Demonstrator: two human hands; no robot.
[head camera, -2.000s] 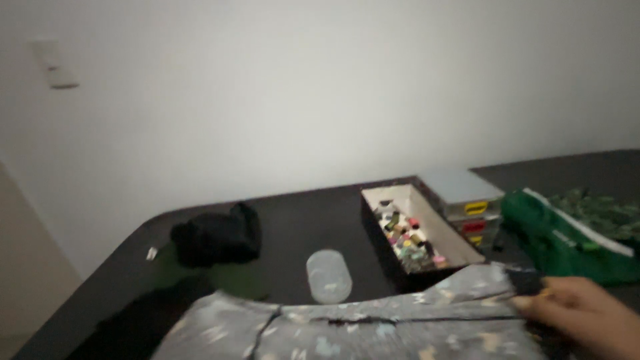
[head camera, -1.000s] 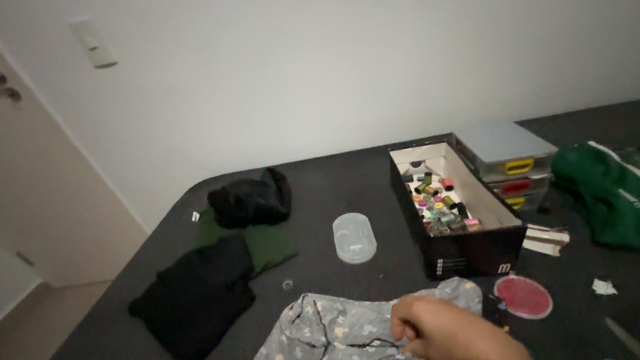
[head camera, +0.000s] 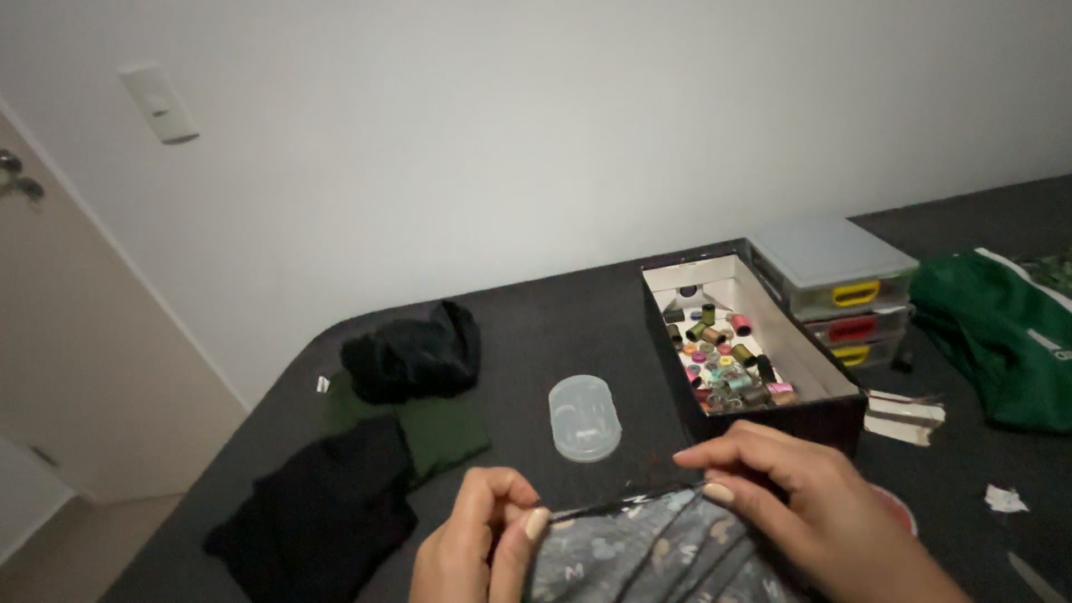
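A grey printed fabric piece (head camera: 645, 548) with a dark edge is stretched between my two hands at the bottom of the view. My left hand (head camera: 486, 536) pinches its upper left corner between thumb and fingers. Farther right, my right hand (head camera: 796, 502) holds the same edge, thumb below and index finger above. Just beyond the fabric lies a clear plastic oval lid or container (head camera: 584, 419). Behind my right hand stands a black open cardboard box (head camera: 779, 423) with many thread spools and bobbins (head camera: 724, 360) inside.
Black cloths (head camera: 327, 511) and a dark green cloth (head camera: 444, 431) lie at the left. Right of the box are a small drawer unit (head camera: 837, 264), a green garment (head camera: 988, 343), a torn cardboard piece (head camera: 904, 416) and a paper scrap (head camera: 1005, 498). A red round item (head camera: 896, 511) is partly hidden by my right hand.
My left hand has come into view and now grips the fabric. The fabric's edge, bunched under my right hand a second ago, is now drawn out between both hands.
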